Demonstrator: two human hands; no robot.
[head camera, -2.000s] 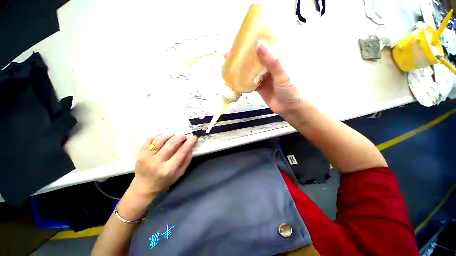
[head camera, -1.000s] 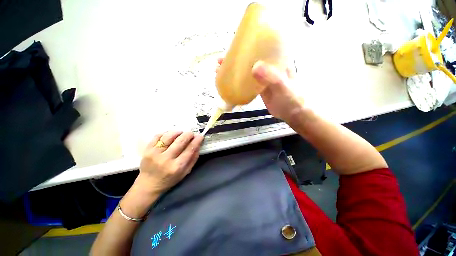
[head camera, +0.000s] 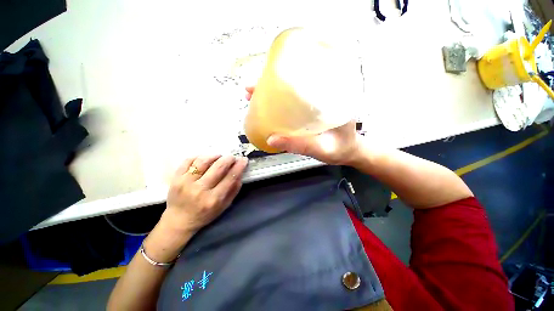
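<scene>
My right hand (head camera: 322, 144) is closed around the amber glue bottle (head camera: 267, 109), tilted over the table's near edge. The bottle hides its own nozzle and most of the narrow black strips (head camera: 260, 153); only short bits of strip show beside it. My left hand (head camera: 205, 185) rests palm down at the table edge, fingertips at the strips' left end. Whether the fingers pinch a strip cannot be seen.
Black sheet pieces (head camera: 36, 140) lie at the left, hanging over the edge. Another black piece (head camera: 30, 18) is at the far left. A greyish block (head camera: 454, 58), a yellow glue pot (head camera: 503, 63) and a crumpled white rag (head camera: 511, 108) stand right. Black loops (head camera: 390, 7) lie at the far side.
The glue bottle has swung from showing its side and nozzle to showing its base, and has come lower and left. It now covers the strips. My left hand has barely moved.
</scene>
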